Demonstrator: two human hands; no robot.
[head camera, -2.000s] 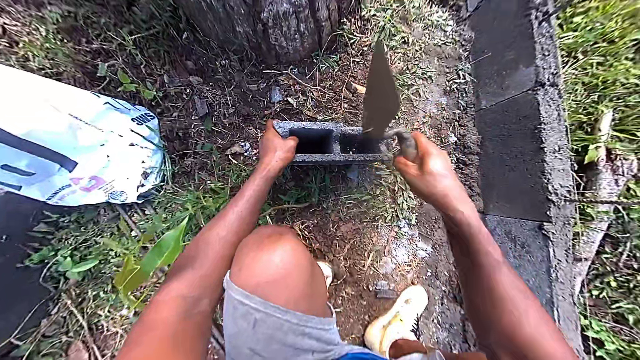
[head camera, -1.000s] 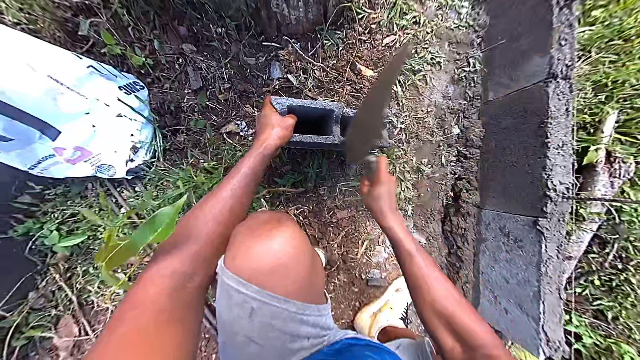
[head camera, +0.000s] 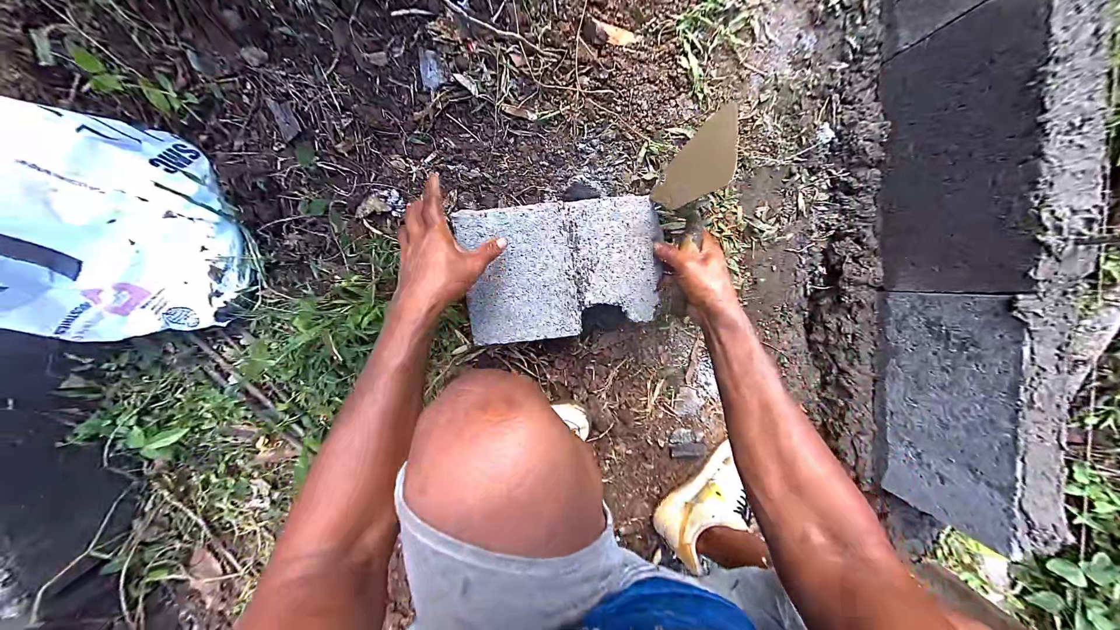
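A grey concrete block (head camera: 525, 271) lies in front of my knees with a broad face up, split or cracked down the middle, its lower right edge notched. My left hand (head camera: 437, 249) is at the block's left end, fingers spread and thumb over its edge. My right hand (head camera: 698, 267) is round the handle of a trowel (head camera: 702, 162), its blade pointing up and right, and the thumb meets the block's right end. The fingers of my right hand are partly hidden.
On the right runs a course of dark grey blocks (head camera: 958, 175) with rough mortar (head camera: 1069, 175) along its far side. A white printed bag (head camera: 114, 236) lies at the left. Grass, twigs and soil surround the block, and my shoe (head camera: 700, 503) stands below it.
The block has turned from showing its open hollow cells to showing a broad face. My left hand's fingers have spread at its end. The trowel has swung down to the block's right.
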